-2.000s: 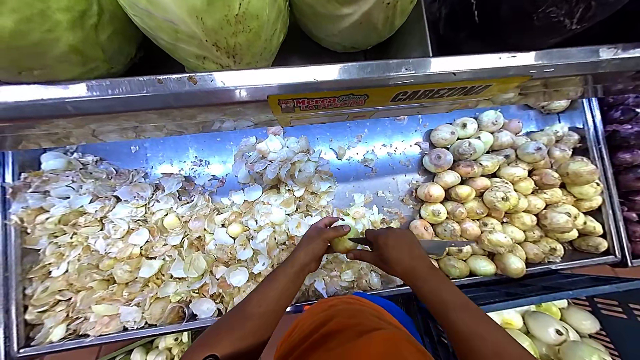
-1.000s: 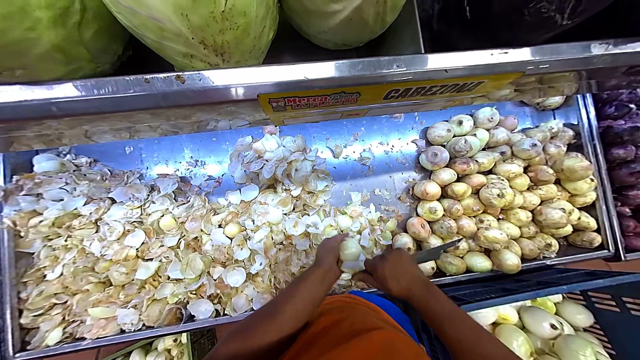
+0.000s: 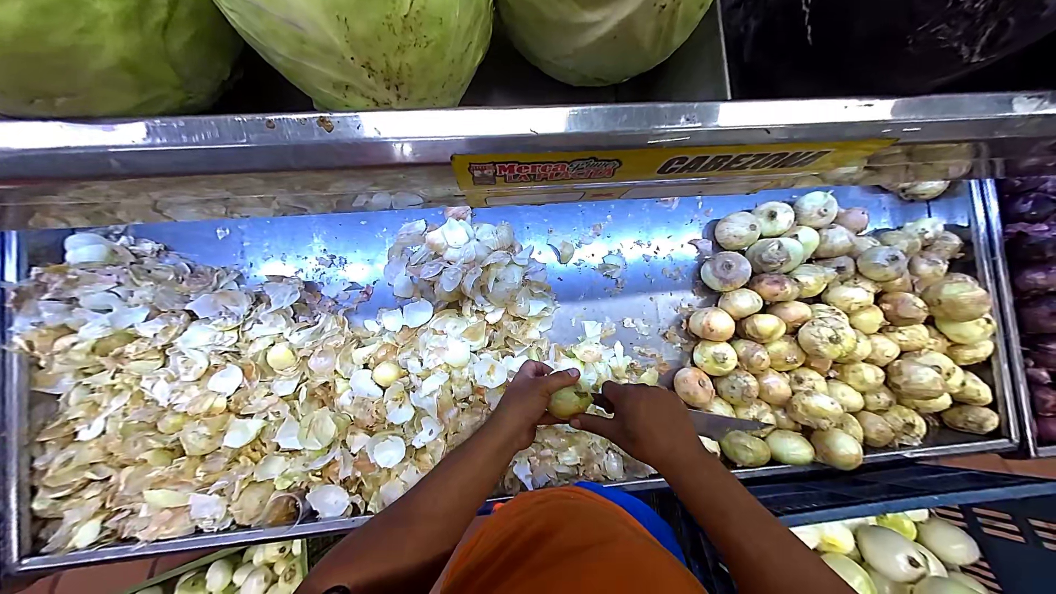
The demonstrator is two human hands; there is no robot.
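My left hand (image 3: 528, 402) holds a small yellowish-green onion (image 3: 569, 402) over the heap of peels. Close on its right, my right hand (image 3: 643, 419) grips a knife whose metal blade (image 3: 722, 424) points right, away from the onion; the thumb of this hand is at the onion's lower edge. Loose onion skins (image 3: 330, 396) cover the left and middle of the metal tray, with a few onions among them. A pile of onions (image 3: 825, 330) fills the tray's right part, just beyond the blade.
A metal shelf edge (image 3: 330, 128) with a yellow sign (image 3: 676, 169) runs above the tray, below large green cabbages (image 3: 363, 49). Red onions (image 3: 1035, 305) lie at the far right. Peeled white onions (image 3: 891, 551) sit in a dark crate at the lower right, and more bulbs (image 3: 256, 569) lie at the lower left.
The pale, whitish onion seen in my left hand one second ago has given way to a yellowish-green one. The knife has stayed in my right hand.
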